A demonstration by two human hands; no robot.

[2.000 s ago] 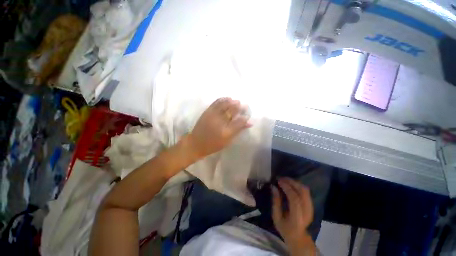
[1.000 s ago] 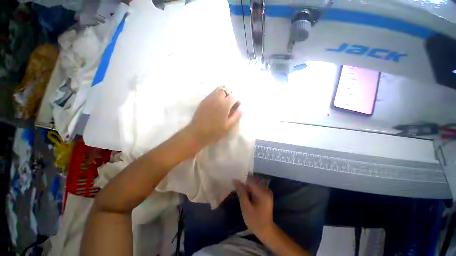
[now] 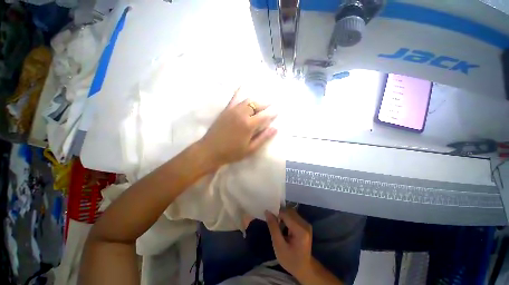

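A cream fabric piece [image 3: 190, 133] lies over the machine bed and hangs over its front edge. My left hand [image 3: 237, 131] lies on the cloth, fingers spread, just left of and below the needle area. My right hand [image 3: 291, 236] pinches the cloth's edge at its lower right corner, below the table edge. The white sewing machine [image 3: 424, 39] with a blue stripe stands above. Its presser foot and needle are lost in the lamp glare.
A smartphone [image 3: 404, 103] with a lit screen lies behind the bed. Dark-handled snips [image 3: 473, 147] lie at the right. A printed ruler [image 3: 390, 192] runs along the front edge. A red basket [image 3: 83, 195] stands lower left, a white heap [image 3: 70, 89] at far left.
The view has shifted. My right hand has moved from the dark lap area up and left to the cloth's corner and taken hold of it. My left hand stays on the cloth.
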